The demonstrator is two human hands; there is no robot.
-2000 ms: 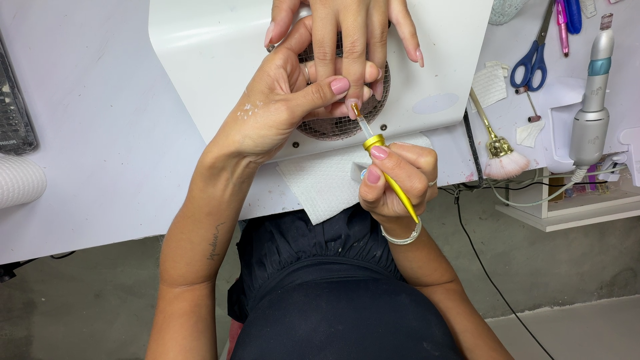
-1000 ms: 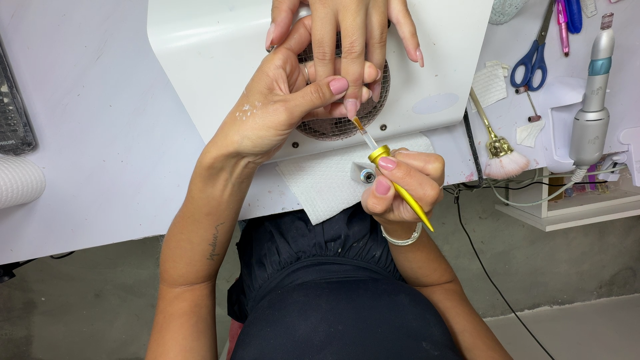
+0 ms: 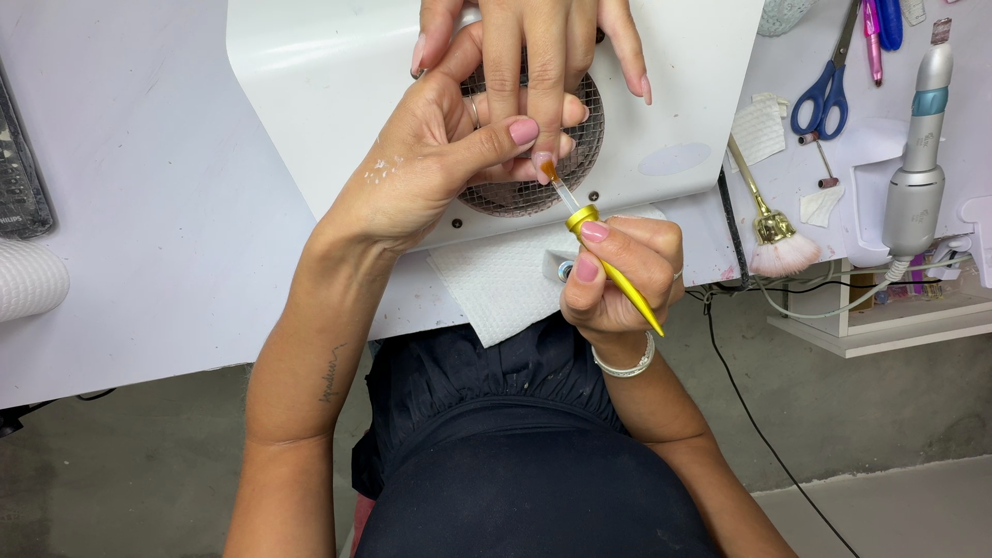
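My left hand (image 3: 438, 151) holds a finger of another person's hand (image 3: 542, 62), its thumb lying on top. My right hand (image 3: 628, 267) grips a nail brush (image 3: 583, 221) with a yellow handle and clear stem. The brown bristles touch the nail at the fingertip. Beneath both hands is a white nail dust collector (image 3: 310, 70) with a round mesh grille (image 3: 587, 151). A small bottle (image 3: 563, 270), partly hidden by my right fingers, stands over a white paper towel (image 3: 488, 291).
Blue-handled scissors (image 3: 821, 101), a gold-handled fluffy brush (image 3: 783, 252) and a silver nail drill handpiece (image 3: 914, 194) lie at the right. Cables hang by the open drawer (image 3: 891, 318). At the left are a paper roll (image 3: 27, 279) and a black device (image 3: 19, 178).
The brush tip was near the nail's base two seconds ago, then at its free edge, and is on the nail again now. My left hand keeps its hold.
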